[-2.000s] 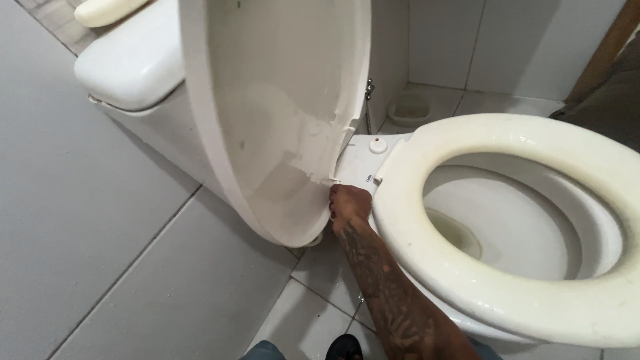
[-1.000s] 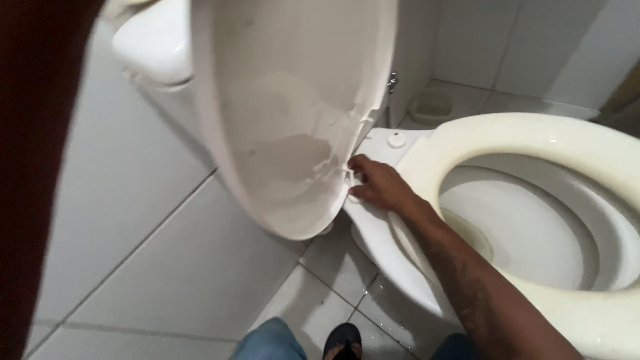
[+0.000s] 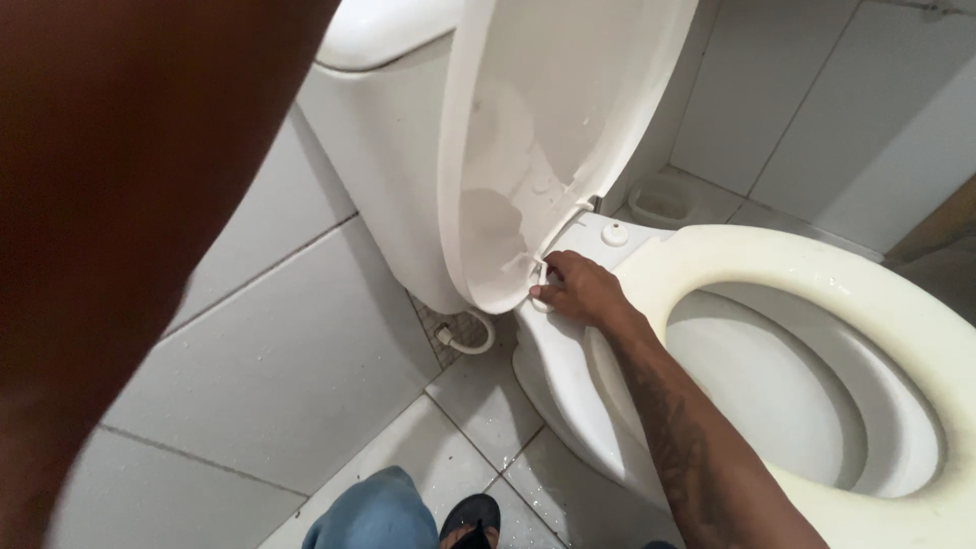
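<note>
My right hand (image 3: 583,290) reaches in from the lower right, thumb and fingers around a small white plastic hinge piece (image 3: 543,279) at the near rear corner of the toilet bowl. Beside it, the white toilet lid (image 3: 564,99) stands raised, its lower edge close to my fingertips. The yellowed toilet seat (image 3: 732,248) lies on the bowl, to the right of the hand. A round white hinge cap (image 3: 614,234) sits farther back on the bowl's rear ledge. My left arm crosses the left side, large and blurred; the left hand is outside the view.
The toilet tank (image 3: 381,145) stands behind the lid, against the tiled wall. A white hose (image 3: 480,339) curves beneath it. A plastic tub (image 3: 663,200) rests on the floor at the back. My foot in a black sandal (image 3: 471,518) is on the wet floor tiles.
My left arm has come into view at the left since the oldest frame. The right hand remains at the near hinge, with its thumb and fingers more plainly visible now.
</note>
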